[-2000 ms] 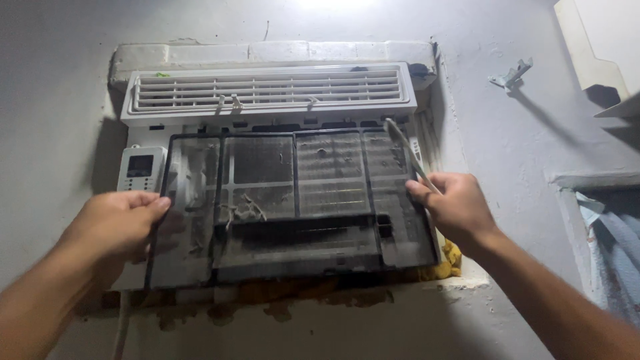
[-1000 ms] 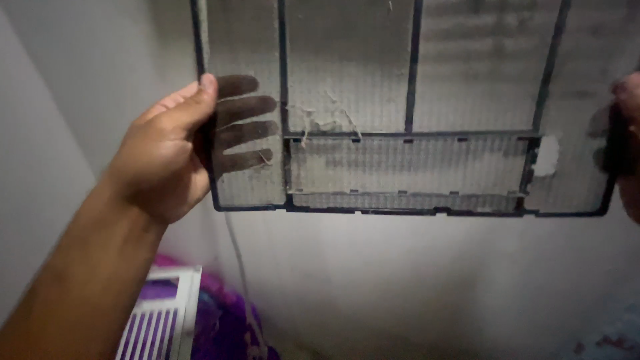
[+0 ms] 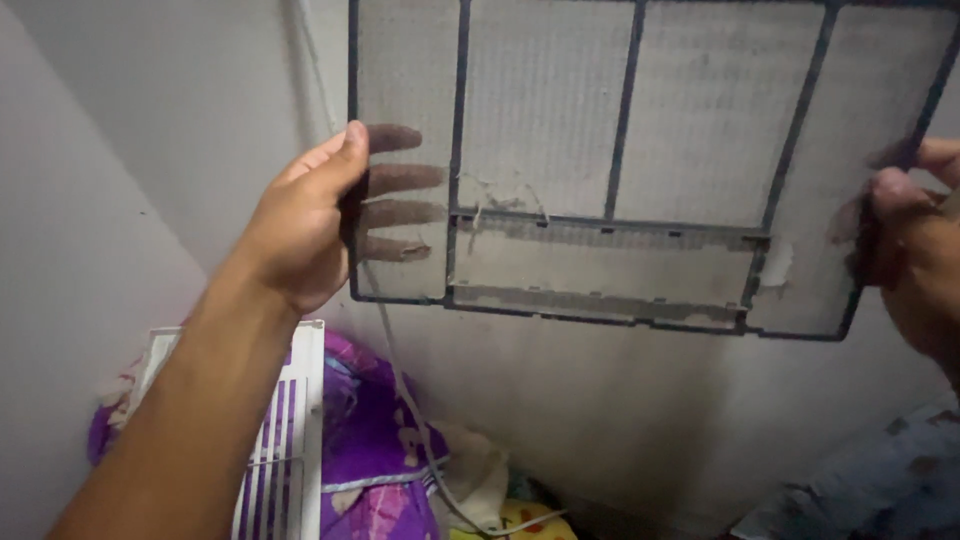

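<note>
A dusty air conditioner mesh filter [image 3: 551,97] with a dark plastic frame is held up between my two hands. My left hand [image 3: 315,217] grips its left edge, the thumb on the near side and the fingers showing through the mesh behind it. My right hand [image 3: 911,240], partly cut off by the view's edge, holds the right edge. Clumps of lint cling to the mesh left of its middle. A pale patch sits near the lower right corner of the filter.
Below left, a white slatted plastic grille [image 3: 307,420] leans on a purple patterned cloth [image 3: 375,427]. A white cable [image 3: 409,405] hangs down the wall [image 3: 570,397] to a yellow cloth [image 3: 529,521]. Bluish fabric [image 3: 870,480] lies at the lower right.
The filter was in front of the wall air conditioner two seconds ago, held in both hands. It is now away from it, before a bare wall stretch; the view has swung down.
</note>
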